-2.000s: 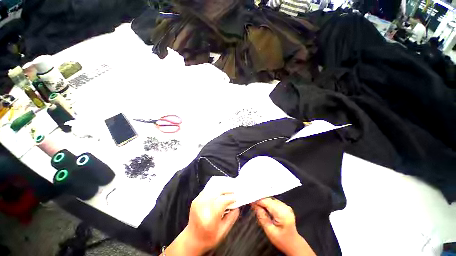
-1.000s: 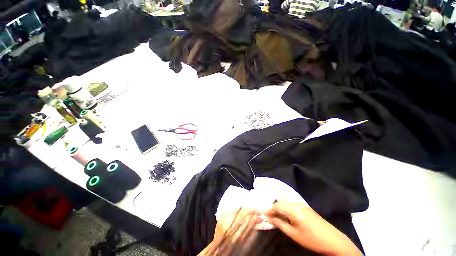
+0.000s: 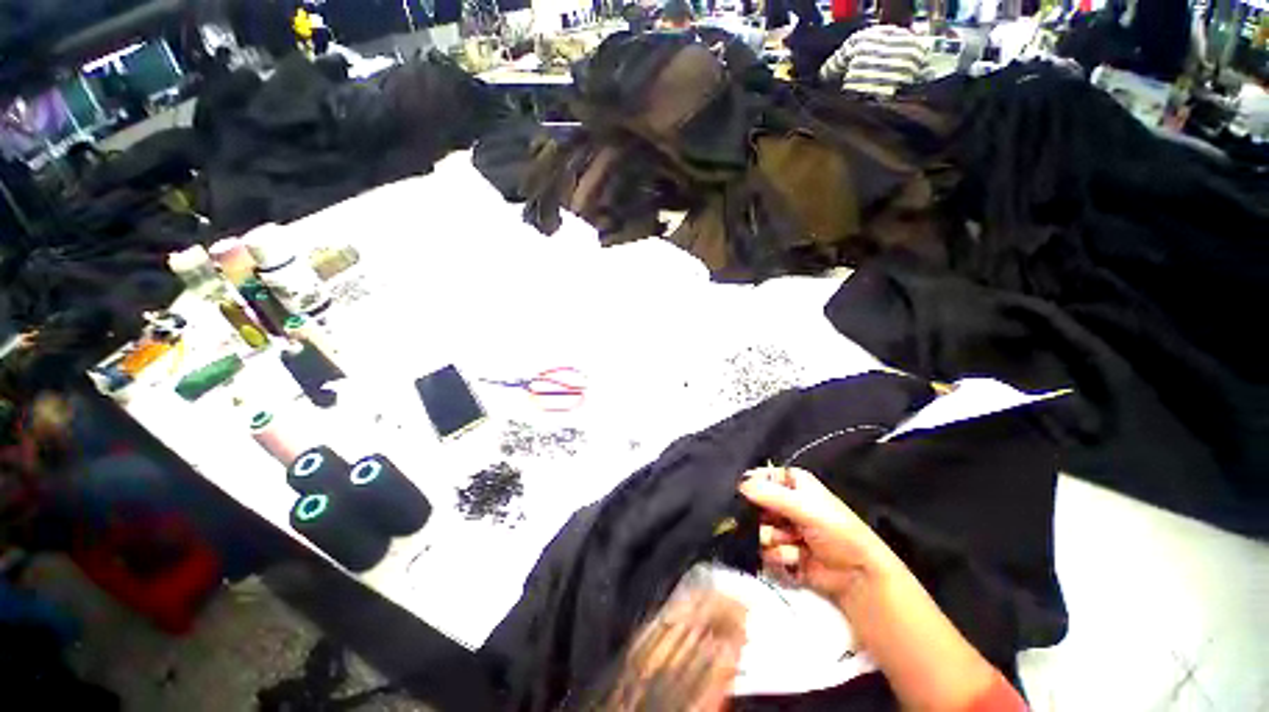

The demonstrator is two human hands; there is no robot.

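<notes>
A black garment (image 3: 960,515) is bunched in front of me. A round-edged white piece (image 3: 793,640) lies on its near part, and a pointed white piece (image 3: 974,403) on its far part. My left hand (image 3: 682,654) is badly blurred at the left side of the near white piece; its fingers and any hold are unclear. My right hand (image 3: 807,536) is raised above that piece, over the black cloth, with thumb and fingertips pinched together. Something tiny and pale shows at the fingertips, too small to name.
On the white-covered table (image 3: 599,299) lie red-handled scissors (image 3: 554,387), a phone (image 3: 450,401), a dark pile of small pieces (image 3: 490,492), black thread cones (image 3: 359,508) and bottles (image 3: 230,299). Brown and black garments (image 3: 807,181) are heaped behind. A person in stripes (image 3: 884,59) is further back.
My right hand has moved up and away from the white piece, where both hands were together. My left hand stays low and blurred. The view has tilted up and shifted left.
</notes>
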